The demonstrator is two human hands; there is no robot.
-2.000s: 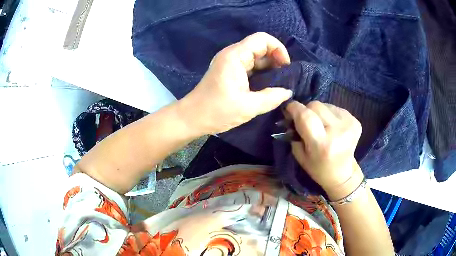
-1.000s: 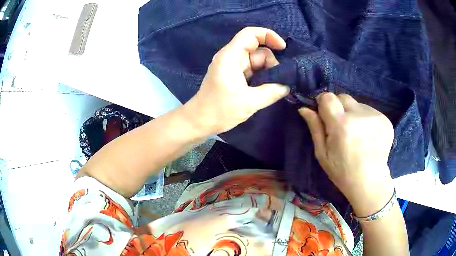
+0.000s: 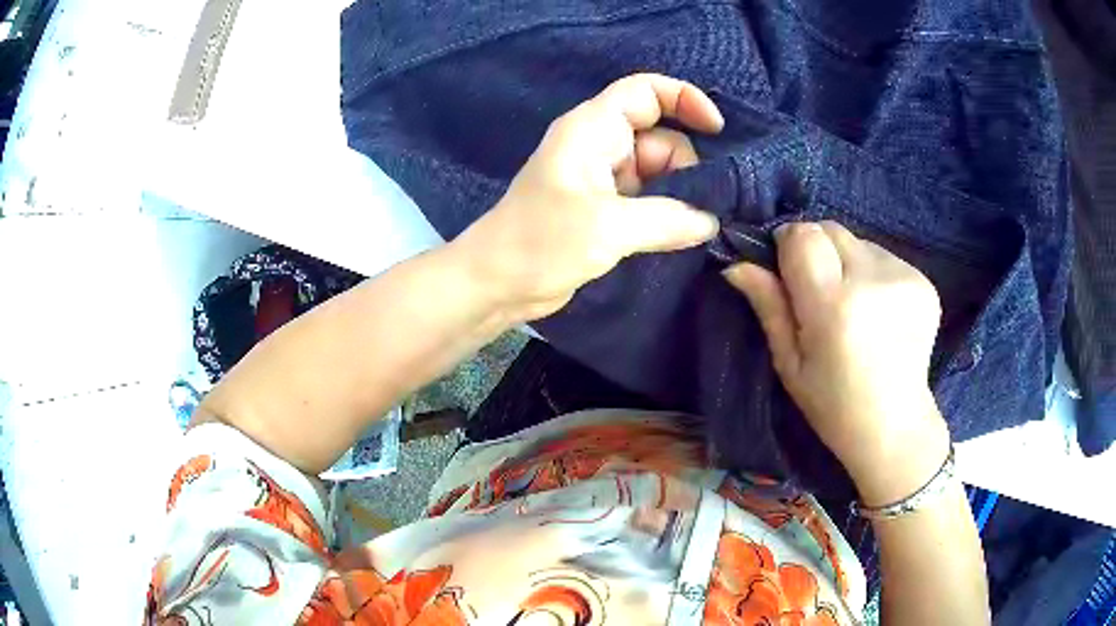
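A dark blue garment [image 3: 526, 86] with pale topstitching covers the table in front of me and hangs over its near edge. My left hand [image 3: 600, 196] grips a folded, bunched part of it between thumb and fingers. My right hand [image 3: 844, 318] is just right of the left, at the same fold. Small thread snips [image 3: 743, 242] show between its thumb and forefinger, with the blades pointing left toward my left thumb. Most of the snips is hidden in the palm. A small button [image 3: 970, 357] shows faintly on the blue cloth at right.
A flat brown-grey strip [image 3: 204, 61] lies on the white table [image 3: 86, 294] at upper left. A floral-edged bag [image 3: 226, 320] is below the table edge at left. Brown ribbed cloth [image 3: 1093, 159] lies at far right. Blue basket and cloth [image 3: 1040, 563] are at lower right.
Since two seconds ago my right hand has moved a little right, and the snips' blades have come up to the fold by my left thumb. My left hand keeps its hold, nearly still.
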